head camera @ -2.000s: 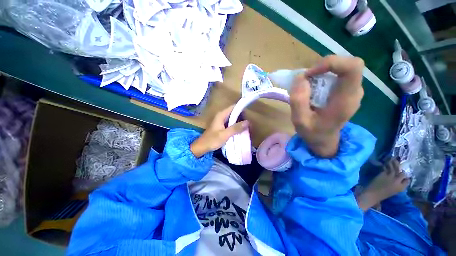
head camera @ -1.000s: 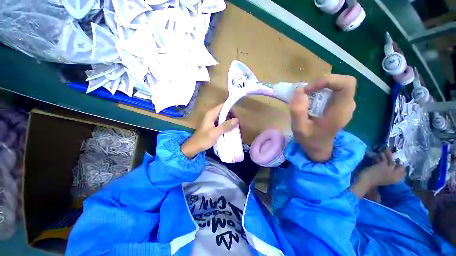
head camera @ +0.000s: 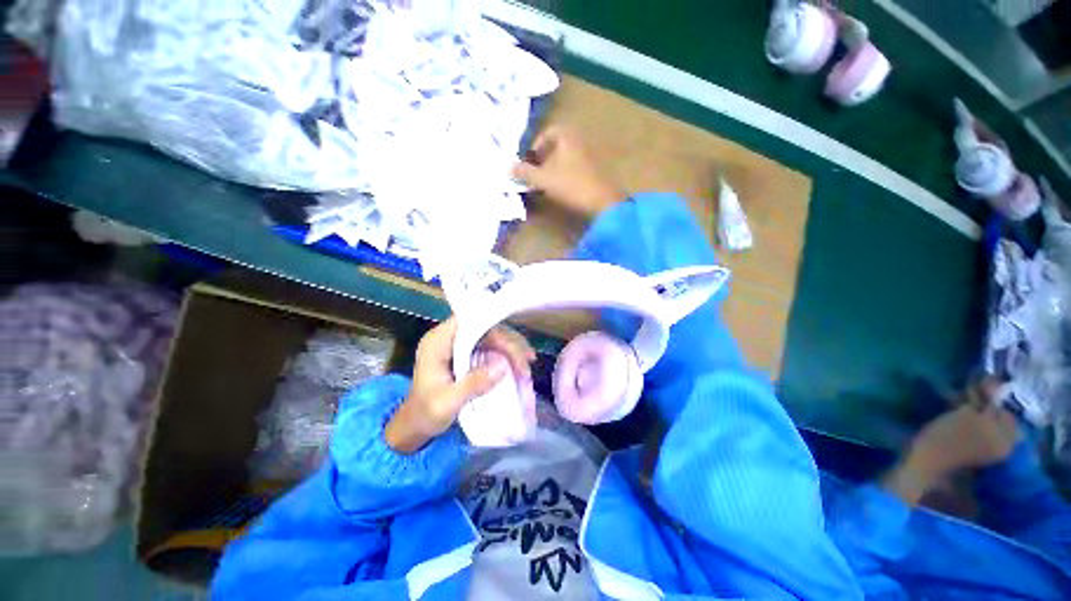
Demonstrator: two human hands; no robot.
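My left hand (head camera: 444, 382) grips the cat-ear headset (head camera: 576, 279) by its left cup. The white band arches upward, with two pointed ears and pink pads; the right ear shows a patterned face. My right hand (head camera: 570, 170) is blurred, its fingertips at the right edge of the heap of white ear covers (head camera: 440, 129); whether it holds a piece cannot be told. The glue bottle (head camera: 734, 221) lies on the cardboard sheet (head camera: 669, 141), away from both hands.
A clear plastic bag (head camera: 176, 100) covers the heap's left part. An open carton (head camera: 164, 423) and bagged pink parts (head camera: 71, 399) are lower left. More headsets (head camera: 805, 41) stand upper right. Another person's hand (head camera: 957, 446) is at the right, near white pieces.
My right hand has let go of the glue bottle and moved left to the heap. The bottle now lies on the cardboard. The headset has moved lower and turned in my left hand.
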